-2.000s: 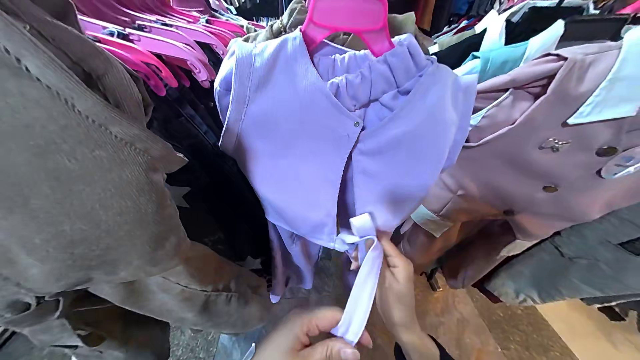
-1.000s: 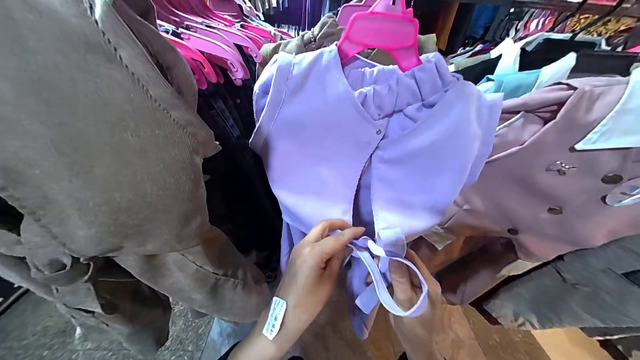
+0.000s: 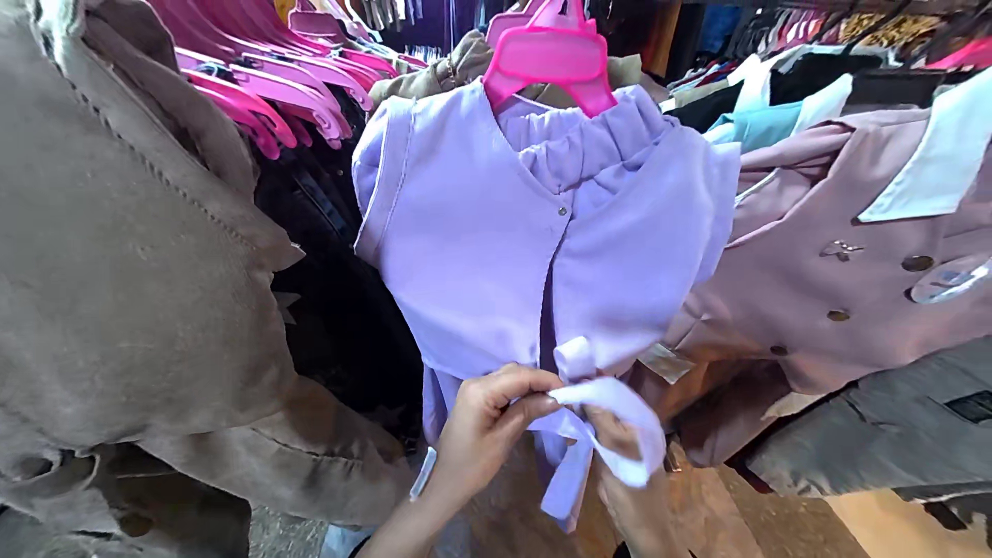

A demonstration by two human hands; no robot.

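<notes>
A lavender sleeveless child's top point(image 3: 473, 232) with a small snap hangs on a pink plastic hanger point(image 3: 552, 62), with gathered lavender fabric point(image 3: 597, 147) inside its neckline. At the hem, my left hand point(image 3: 496, 434) pinches the lavender fabric tie point(image 3: 635, 426) between thumb and fingertips; a white sticker point(image 3: 423, 473) is on that wrist. Just right of it, my right hand point(image 3: 624, 457) is at the knot area, partly hidden behind the looped tie. A short loop stands up above the fingers, and one tie end hangs below. What the right fingertips grip is hidden.
A large taupe garment point(image 3: 139, 256) fills the left side. Pink hangers point(image 3: 271, 85) line a rack behind it, above dark clothes point(image 3: 341, 310). On the right hang a dusty-pink garment with a white collar point(image 3: 814, 263) and a grey one point(image 3: 891, 426). Brown floor point(image 3: 744, 511) shows below.
Two seconds ago my left hand held the tie low, away from the hem; it moved up to the hem. The tie has gone from hanging down straight to looping around by my right hand.
</notes>
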